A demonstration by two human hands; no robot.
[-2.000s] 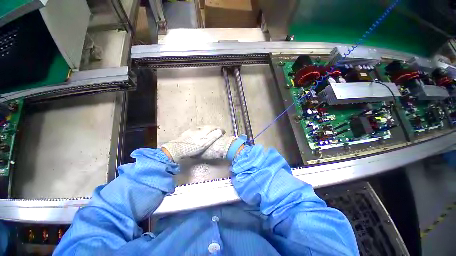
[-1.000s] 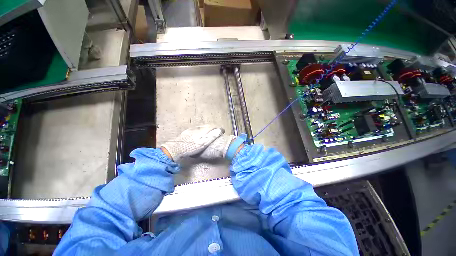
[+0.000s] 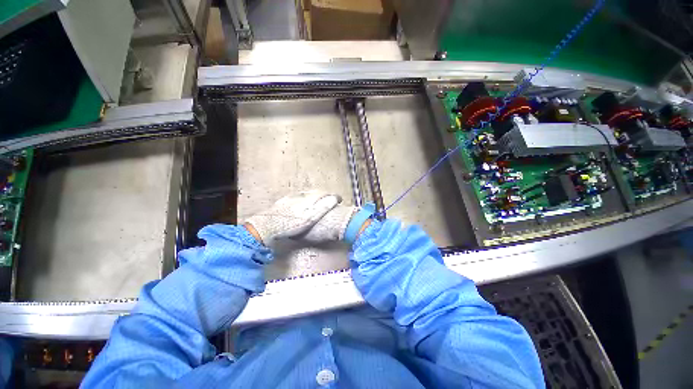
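Observation:
My left hand [image 3: 292, 215] and my right hand [image 3: 332, 224], both in white knit gloves, rest one against the other over the pale metal plate [image 3: 285, 144]. The left lies partly over the right, and its fingers are together. No part shows in either hand; the right hand's fingers are mostly hidden. A blue ESD wrist strap [image 3: 360, 222] with a thin blue cord is on my right wrist. To the right, a green circuit board [image 3: 524, 175] with a silver heatsink bar [image 3: 558, 138] and red-brown chokes [image 3: 480, 112] sits in a dark carrier [image 3: 465, 199], apart from my hands.
The silver conveyor rail [image 3: 319, 292] runs along the front, with a chain rail [image 3: 304, 90] behind. Another board [image 3: 650, 163] lies at far right, and part of one [image 3: 11, 205] at far left. An empty pallet [image 3: 551, 327] is below right. A carton [image 3: 351, 19] stands at the back.
The carriers with their boards on the right have shifted slightly to the right, away from my hands. My hands have not visibly moved.

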